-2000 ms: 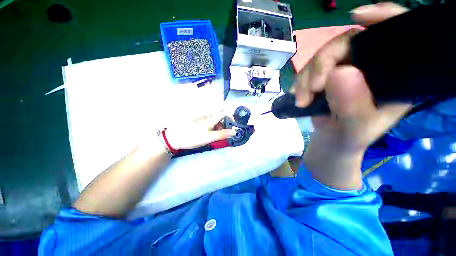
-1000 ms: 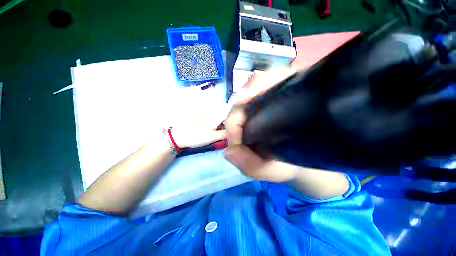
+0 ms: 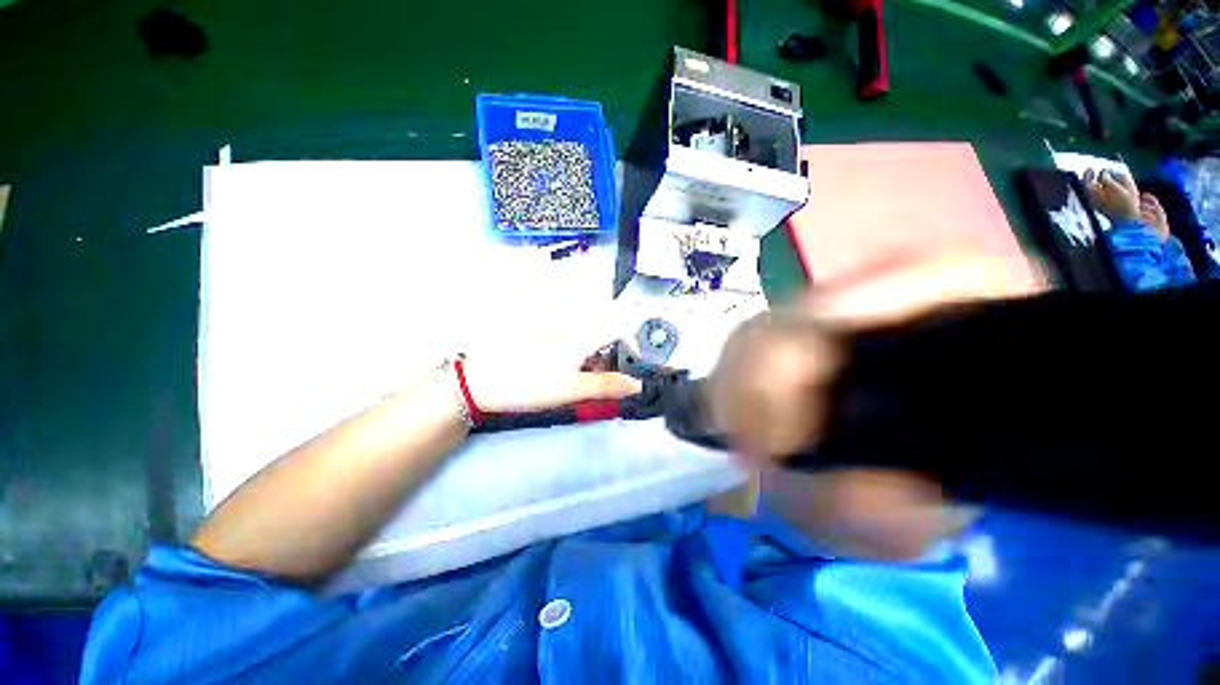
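My left hand (image 3: 546,381), with a red bracelet at the wrist, holds a red-and-black power tool body (image 3: 598,410) on the white work mat (image 3: 335,295). The tool's dark grey head (image 3: 656,341) shows a round opening. My right hand (image 3: 776,388), blurred, grips a large black electric screwdriver (image 3: 1017,395). Its tapered nose is at the right side of the tool head. The bit is hidden or too blurred to see.
A blue screw bin (image 3: 613,167) and a white-grey screw feeder (image 3: 736,197) stand behind the tool. A pinkish-red mat (image 3: 910,201) lies right of the feeder. More red-and-black bodies (image 3: 872,54) lie at the back. Another person's hands (image 3: 1127,201) are beside a black tray (image 3: 1066,228).
The screwdriver first swung in from the right to the tool and across the view; its rear has since moved right and down, uncovering the tool head and feeder front. My left hand keeps its hold.
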